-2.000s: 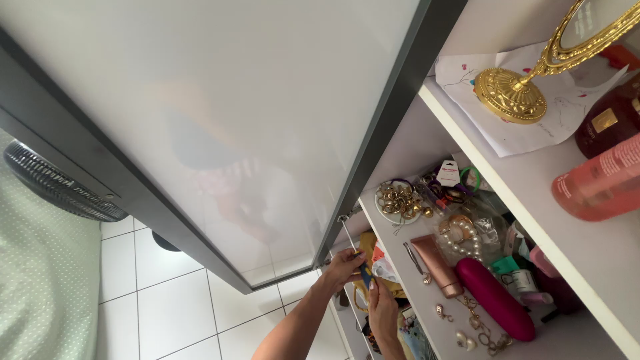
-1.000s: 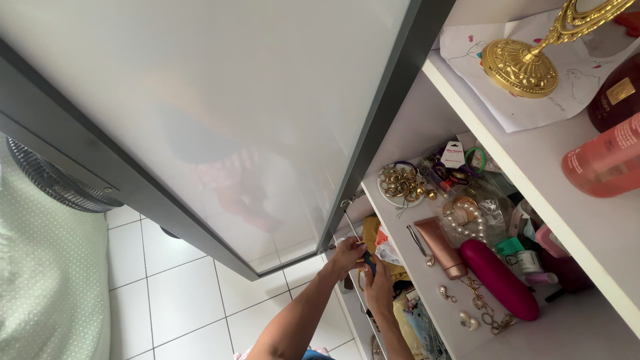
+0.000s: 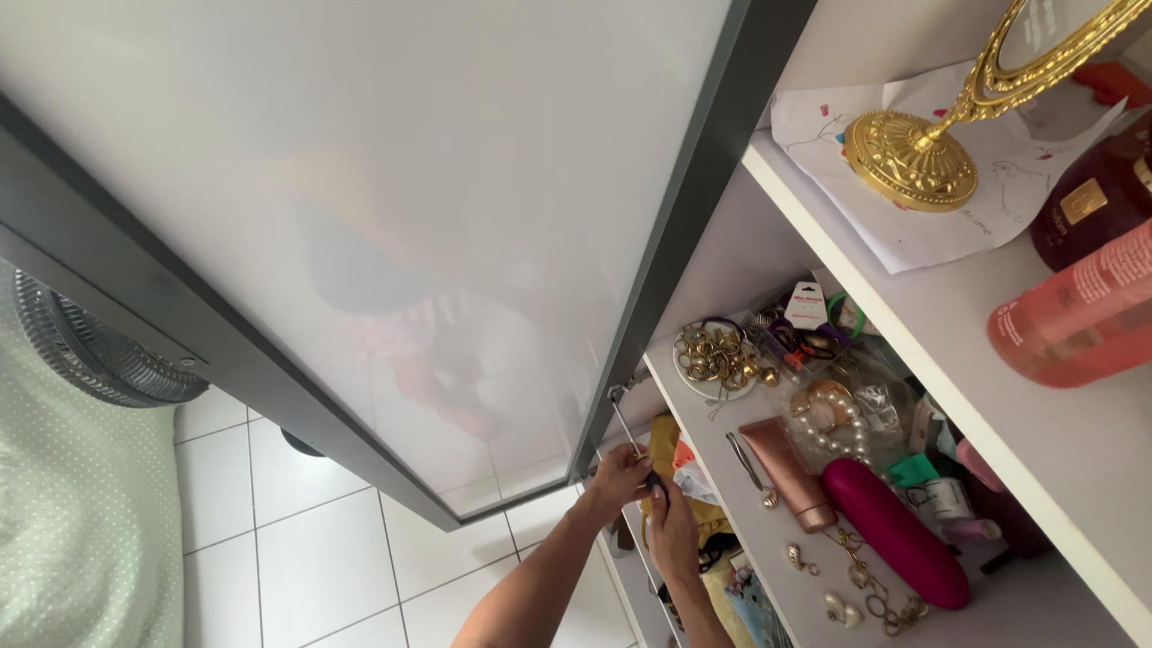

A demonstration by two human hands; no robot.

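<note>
A screwdriver (image 3: 628,426) with a thin metal shaft points up and left to a metal hinge (image 3: 617,393) between the cabinet side and the dark-framed door (image 3: 670,234). My left hand (image 3: 621,474) is closed around the front of its dark handle, near the shaft. My right hand (image 3: 672,531) holds the rear of the same handle, its fingers partly hidden. Whether the tip touches the hinge screw cannot be told. Just right of my hands, yellow cloth (image 3: 664,450) lies on a lower shelf.
The middle shelf (image 3: 684,405) holds a dish of jewellery (image 3: 715,360), a pink-brown tube (image 3: 792,477) and a magenta case (image 3: 895,531). Above stand a gold mirror (image 3: 909,162) and a pink bottle (image 3: 1080,310). A black fan (image 3: 99,351) is at the left, beside green dotted fabric (image 3: 85,504).
Both hands stay on the screwdriver at the hinge, with small shifts of the fingers on its handle. Shelf items look unmoved; the view has shifted slightly.
</note>
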